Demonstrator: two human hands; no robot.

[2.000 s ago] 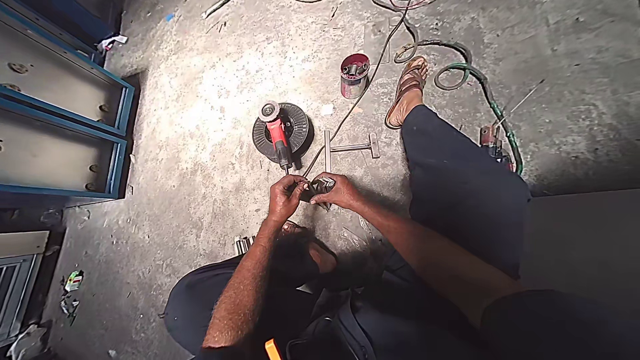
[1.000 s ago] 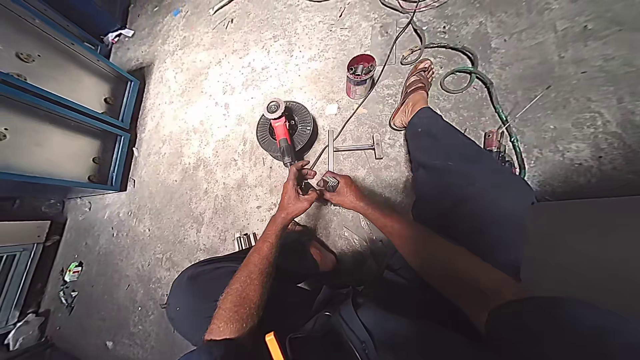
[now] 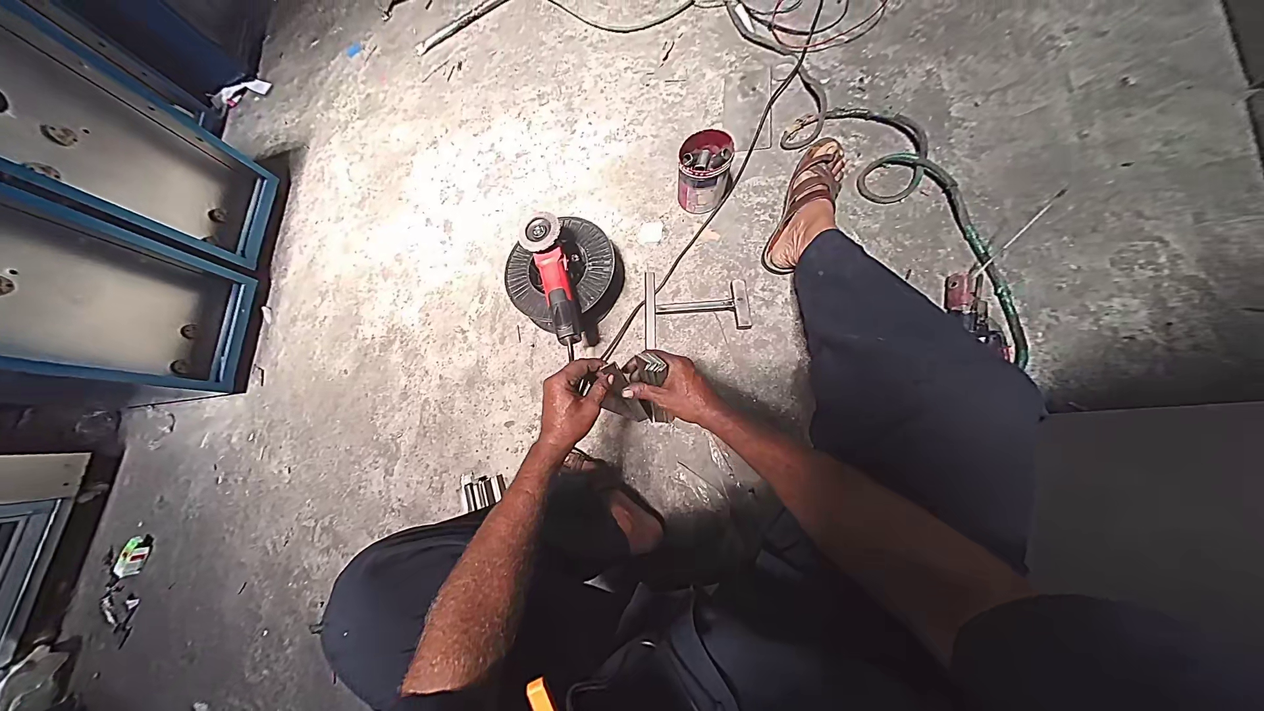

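Observation:
My left hand (image 3: 573, 400) grips the edge of a small flat metal piece (image 3: 620, 395). At its other side my right hand (image 3: 676, 388) holds a stack of small angled metal pieces (image 3: 652, 367), with the thumb near the flat piece. Just beyond the hands, a red and black angle grinder (image 3: 556, 281) rests disc-up on a black ribbed round spool (image 3: 595, 262). A T-shaped metal piece (image 3: 696, 306) lies against a straight metal bar (image 3: 650, 311) on the floor, close above my right hand.
A tin (image 3: 704, 173) of metal parts stands near my sandalled foot (image 3: 805, 202). A cable runs past it to the hands. A green hose (image 3: 963, 217) curls at the right beside a red tool (image 3: 960, 293). Short metal pieces (image 3: 482, 491) lie by my left knee; blue-framed panels (image 3: 247, 296) are at left.
The flat metal piece now shows between my hands, tilted differently from before. The fingers of both hands have shifted around the pieces. The grinder, tin and T-shaped piece have stayed in place.

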